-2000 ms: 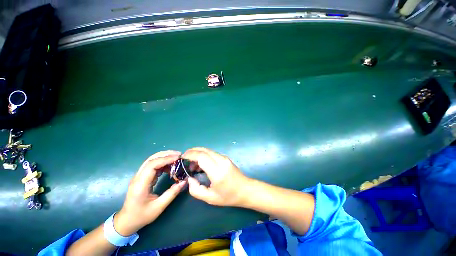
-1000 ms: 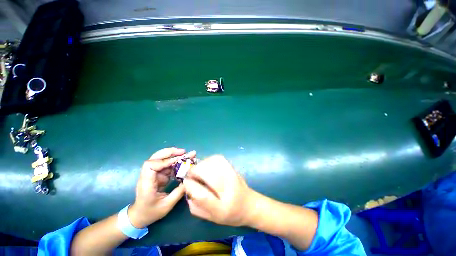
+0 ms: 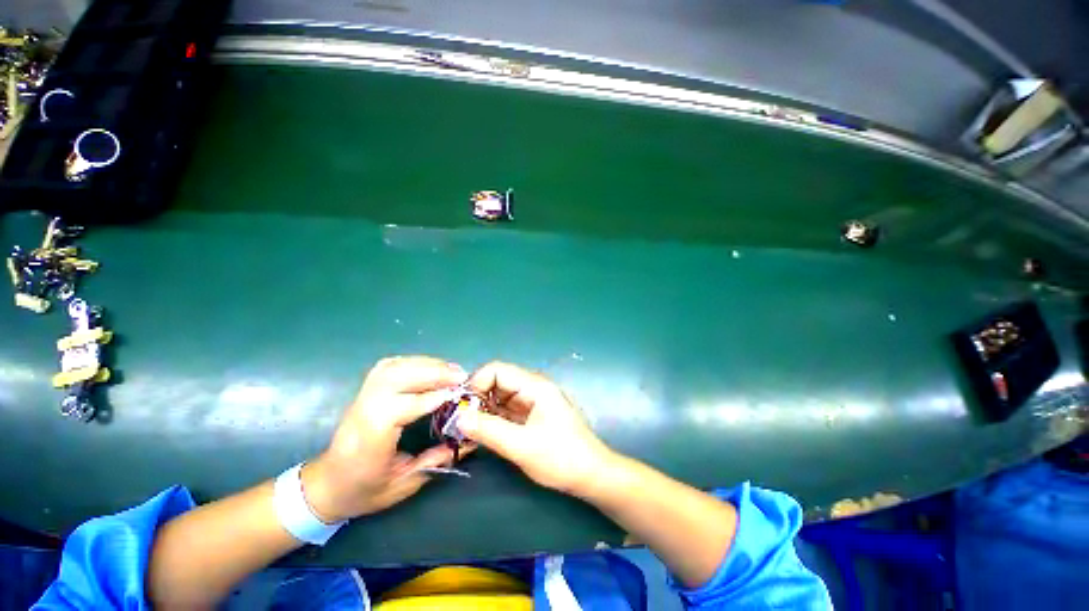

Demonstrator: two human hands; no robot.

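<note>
A small electronic module (image 3: 459, 418) with copper, white and dark parts is held above the green bench between my two hands. My left hand (image 3: 388, 436) has its fingers around the module's left side; a thin pale edge, perhaps a ring or disc (image 3: 444, 471), sticks out below its fingertips. My right hand (image 3: 543, 430) pinches the module's right side with thumb and fingers. The fingers hide much of the module. A pale band (image 3: 301, 506) is on my left wrist.
A black compartment tray (image 3: 131, 113) with rings stands at upper left. Wired sub-assemblies (image 3: 81, 358) lie below it. Single modules lie on the green belt at centre (image 3: 490, 205) and right (image 3: 859, 232). A black parts box (image 3: 1007, 358) is far right, a metal guard (image 3: 669, 102) behind.
The module is turned in my hands and shows its inner parts. A thin pale edge now sticks out below my left fingers. The right fingers have opened out somewhat. The camera view has tilted.
</note>
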